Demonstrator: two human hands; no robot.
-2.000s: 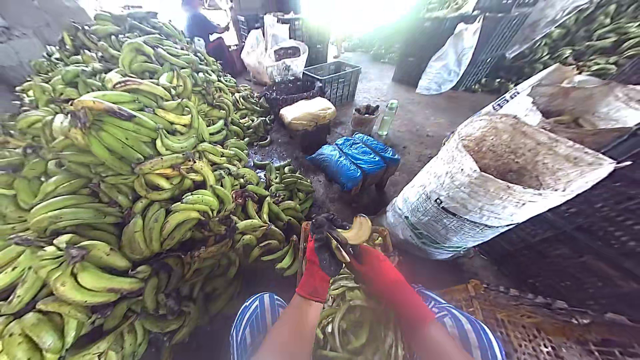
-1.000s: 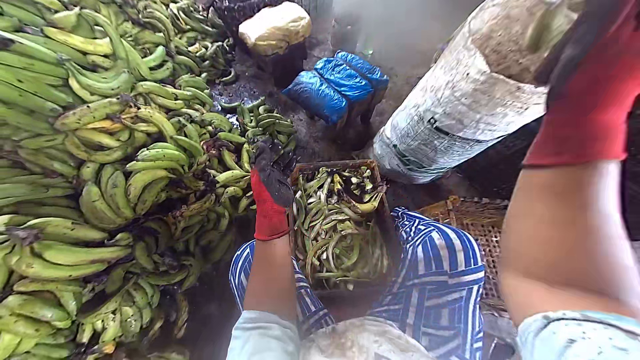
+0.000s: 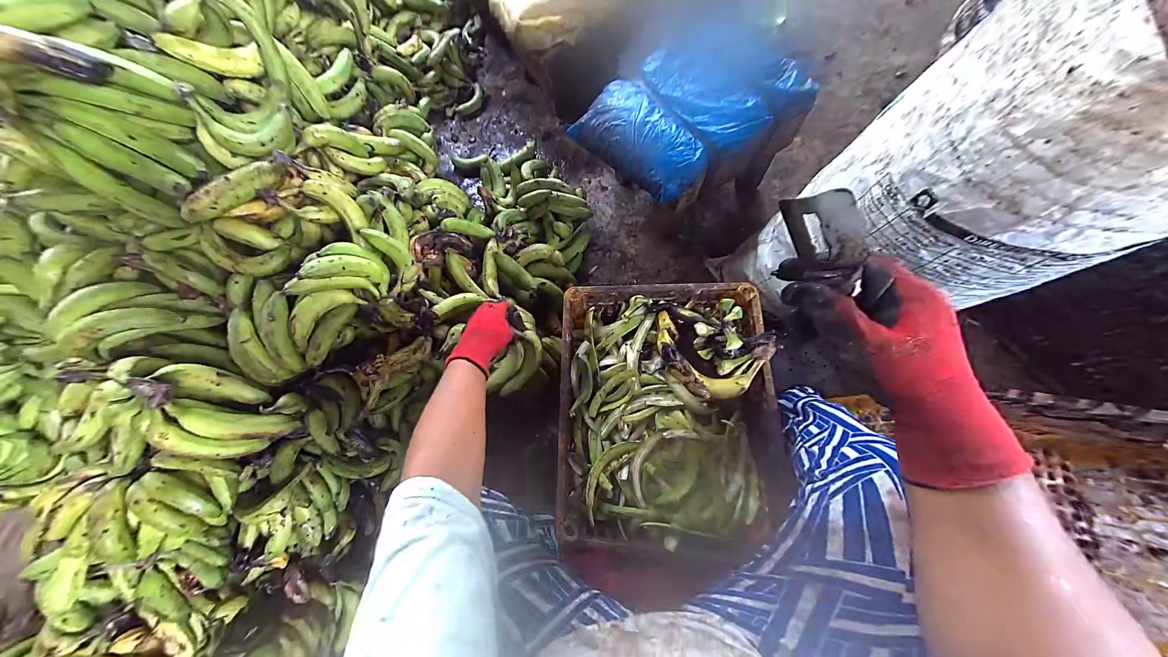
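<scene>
My left hand (image 3: 484, 336), in a red and black glove, is on a small bunch of green plantains (image 3: 522, 362) at the right edge of the big heap; its fingertips are hidden, so its grip is unclear. In my right hand (image 3: 890, 315), gloved alike, a small tool with a flat metal blade (image 3: 829, 222) points up, its handle mostly covered by my fingers. Between my knees stands a shallow crate (image 3: 568, 411) filled with green plantain peels (image 3: 630, 438). One yellowish peel (image 3: 721, 381) with dark ends lies across the top of them.
A large heap of green plantains (image 3: 182, 319) takes up the left side. Blue plastic-wrapped bundles (image 3: 652, 132) sit ahead on the wet floor, near a pale yellow sack (image 3: 547, 23). A tall white woven sack (image 3: 1004, 155) leans at the right, close to my right hand.
My right hand has come down from the white sack's mouth at the upper right to beside the crate. My left hand has moved from near the crate's left edge onto the plantains.
</scene>
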